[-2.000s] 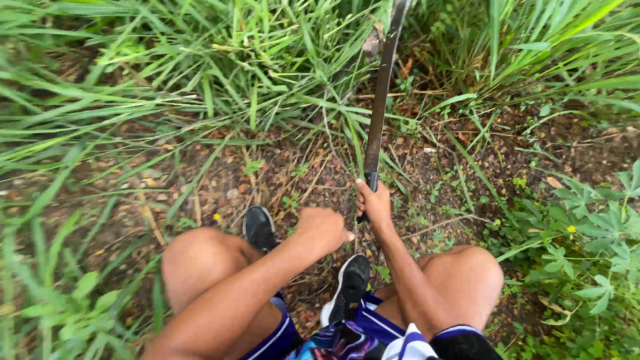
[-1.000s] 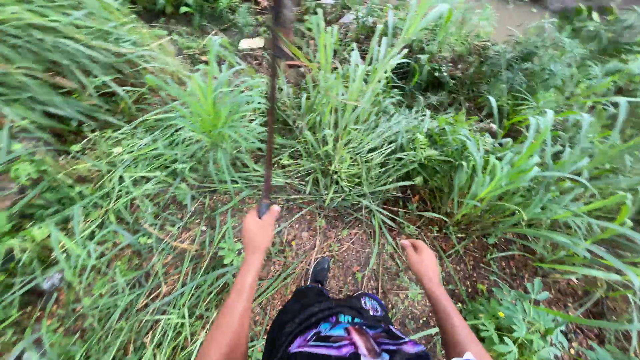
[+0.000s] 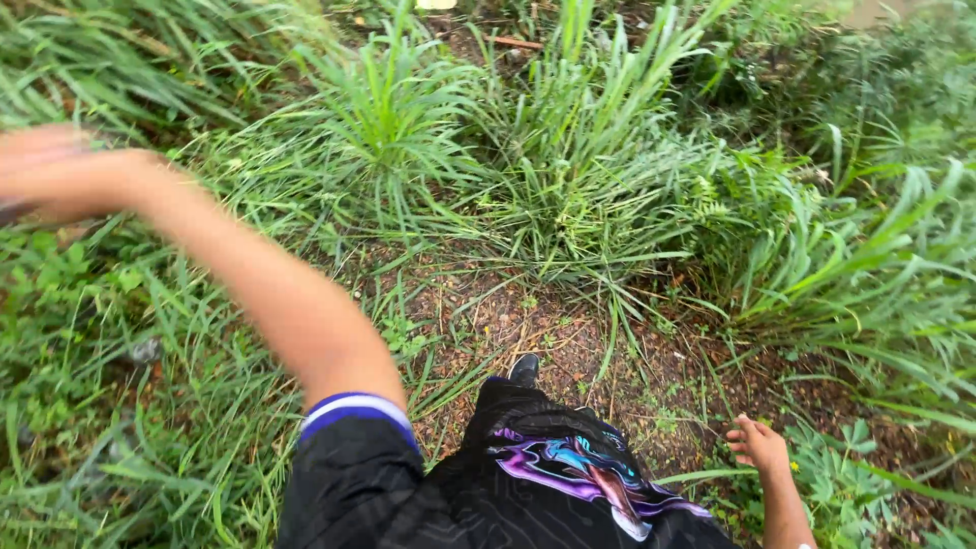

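At the left edge of the head view is my left hand, blurred, its arm stretched out to the side. Its fingers are closed on a machete, of which only a dark blurred piece shows below the hand; the rest lies outside the frame. Low on the right, my right hand hangs over the ground with its fingers apart and nothing in them. Tall clumps of green grass stand in front of my body.
Bare soil with dry stems lies around my dark shoe. Low leafy plants grow beside my right hand. A brown stick or strip lies beyond the grass, and thick grass stands at the right.
Two seconds ago my right hand held the machete; one second ago it was upright in my left hand. My left arm has since swung far left. I have risen from a crouch.
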